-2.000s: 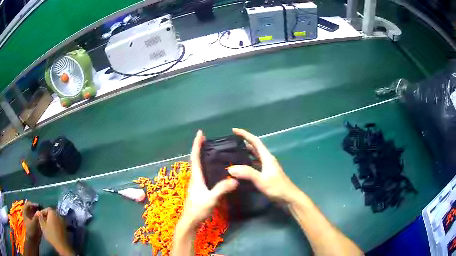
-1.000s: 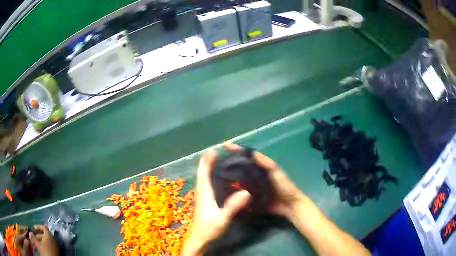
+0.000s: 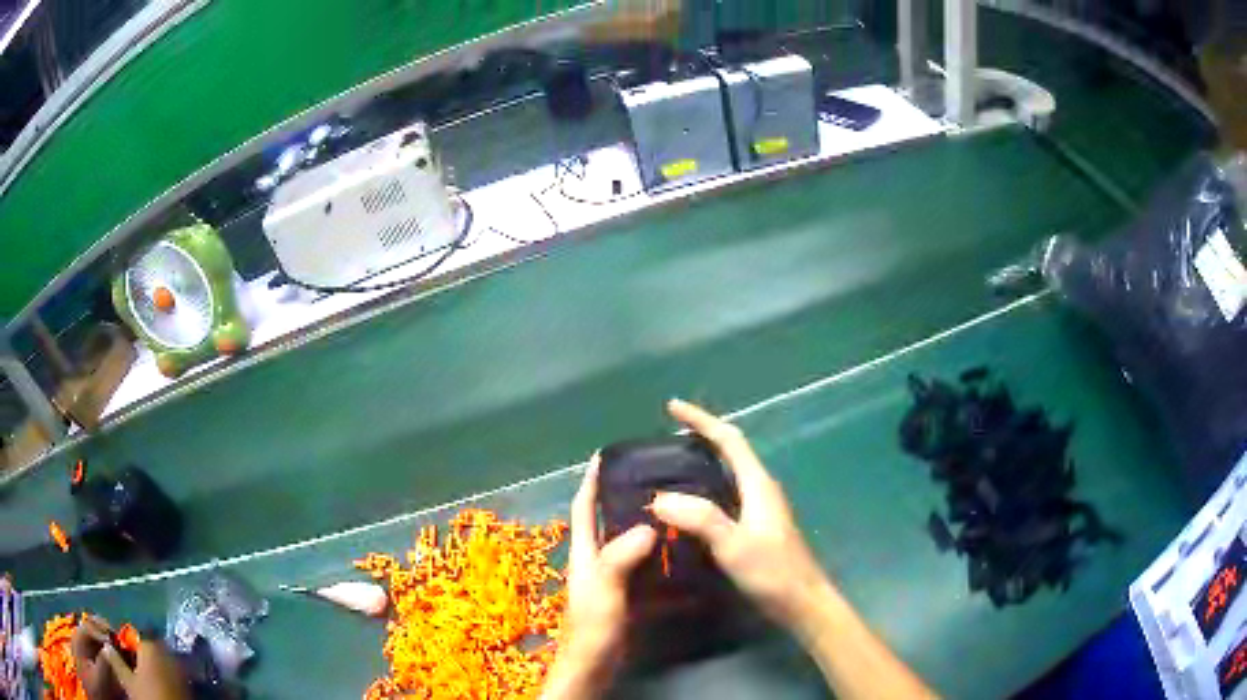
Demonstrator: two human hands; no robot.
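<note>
A black plastic housing [image 3: 666, 469] is held between my two bare hands, in front of me and above the green bench. My left hand [image 3: 598, 588] grips its left side, with the thumb on its face. My right hand [image 3: 745, 540] grips its right side, with the thumb pressed near a small orange insert [image 3: 667, 551] on the face. The lower part of the housing is dark and partly hidden by my hands. A heap of orange inserts [image 3: 472, 602] lies to the left of my hands.
Small black parts [image 3: 1005, 486] lie heaped at right, near a large bag [image 3: 1162, 294], a white tray [image 3: 1190, 588] and a blue bin [image 3: 1101, 670]. A white-handled pointed tool [image 3: 353, 596] lies left. Another worker's hands [image 3: 130, 663] are at lower left. Black rounded units [image 3: 130, 516] sit on the belt.
The view has shifted back and forth. Both my hands stay on the housing; its face and the orange insert show more clearly than one second ago.
</note>
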